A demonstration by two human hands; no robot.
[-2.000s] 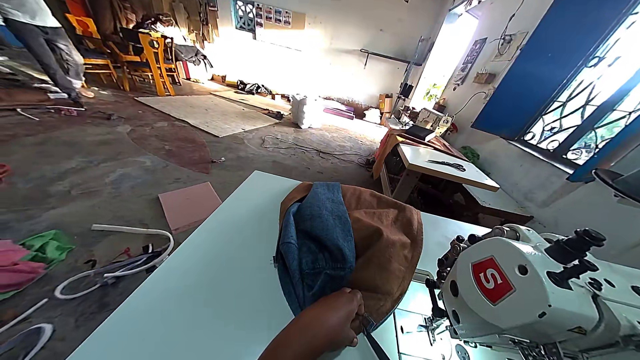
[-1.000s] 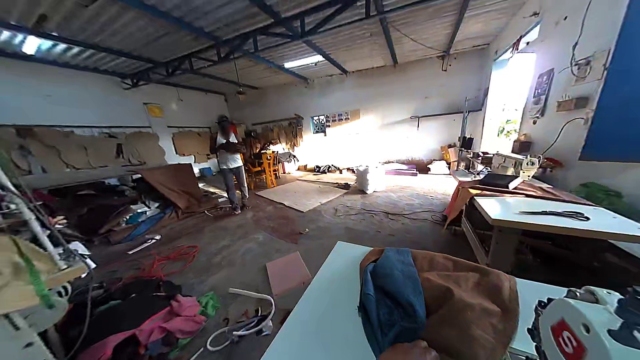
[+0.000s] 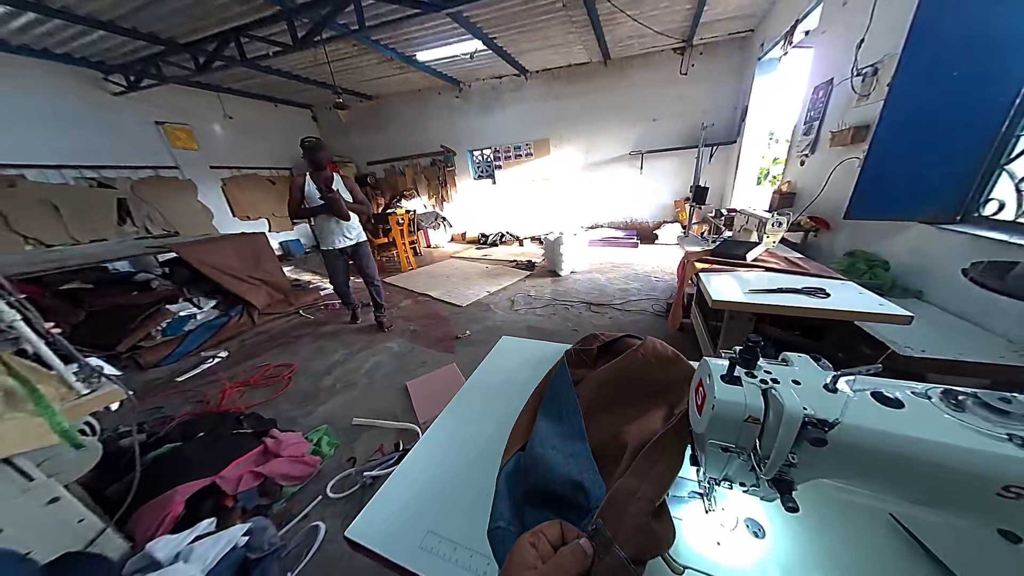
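My left hand (image 3: 547, 549) pinches the near edge of a brown and blue cloth piece (image 3: 632, 408) at the bottom of the view. The brown cloth bulges up, with a blue denim-like panel on its left side. It lies on the white sewing machine table (image 3: 448, 448), just left of the white industrial sewing machine (image 3: 792, 432). The machine's lamp lights the plate under the needle. A dark, thin pointed object (image 3: 920, 536) shows at the lower right, only in part. My right hand is out of view.
A person (image 3: 336, 224) stands beyond at the left, arms bent at the chest. Large scissors (image 3: 792, 292) lie on another table (image 3: 800, 300) behind the machine. Fabric heaps (image 3: 240, 480), a white hose (image 3: 360, 472) and red cord (image 3: 260, 384) are on the floor at left.
The view has swung up and around since the first frame. The cloth stays by my left hand on the table. The standing person's hands are now raised to the chest.
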